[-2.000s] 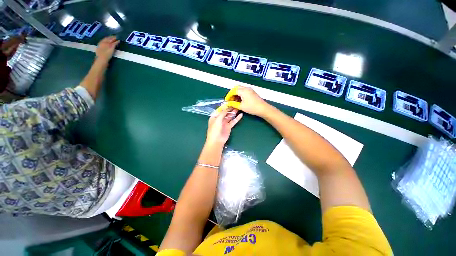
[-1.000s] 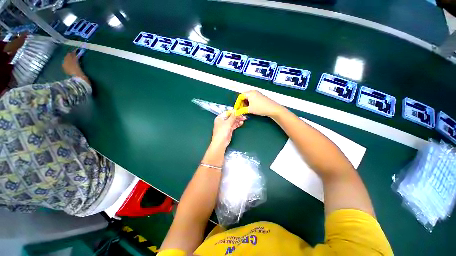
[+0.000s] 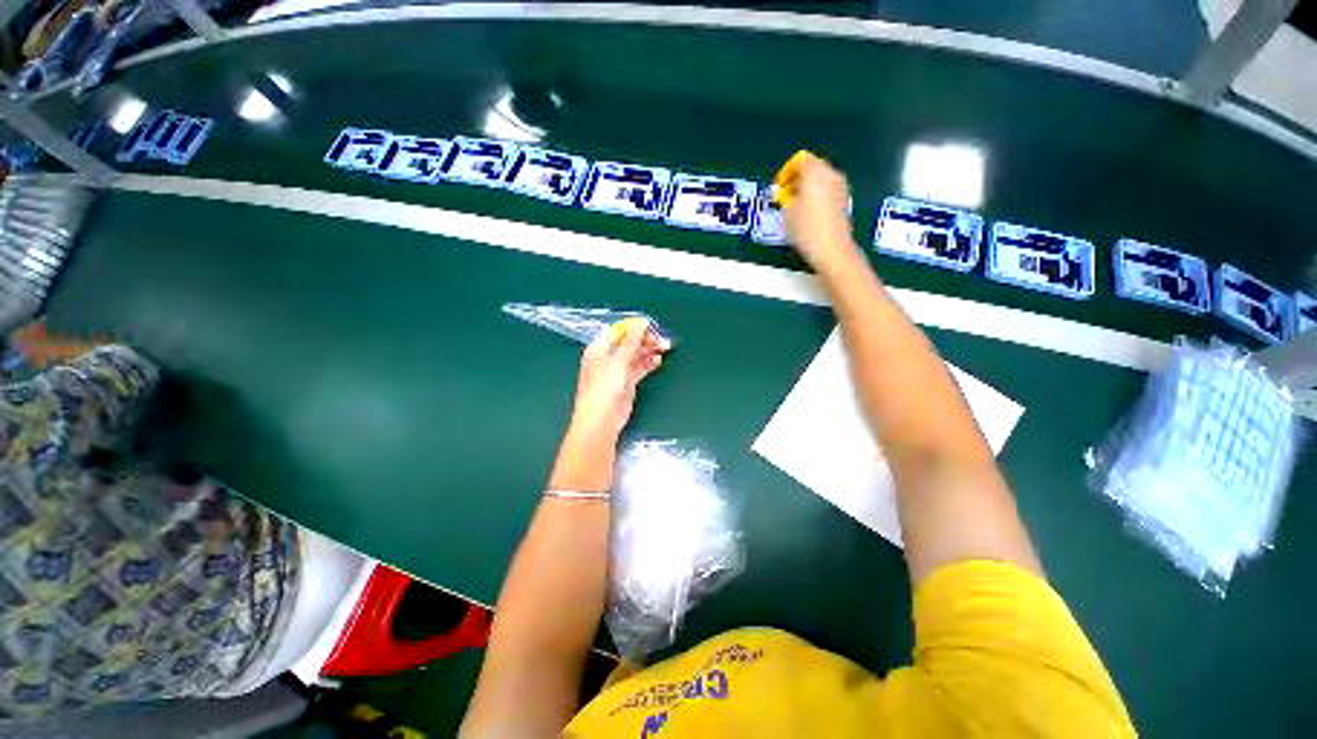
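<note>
My left hand (image 3: 621, 364) pinches a flat clear plastic bag (image 3: 566, 318) over the green bench, left of centre. A yellow finger cot shows on it. My right hand (image 3: 813, 202) is over the conveyor belt, above one flat unit that it partly covers. Yellow finger cots show on its fingertips. Whether it holds a small part cannot be made out. Flat units (image 3: 709, 204) with pale edges and dark blocky patterns lie in a row on the belt to both sides of this hand.
A pile of clear bags (image 3: 669, 537) lies in front of me. A white paper sheet (image 3: 823, 451) lies partly under my right forearm. A larger clear bag of white parts (image 3: 1206, 455) is at right. A white edge strip (image 3: 477, 228) borders the belt. Another person (image 3: 137, 534) is at left.
My right hand has left my left hand and the bag and reached forward over a unit on the belt. My left hand still holds the bag. The other person's arm has drawn back left.
</note>
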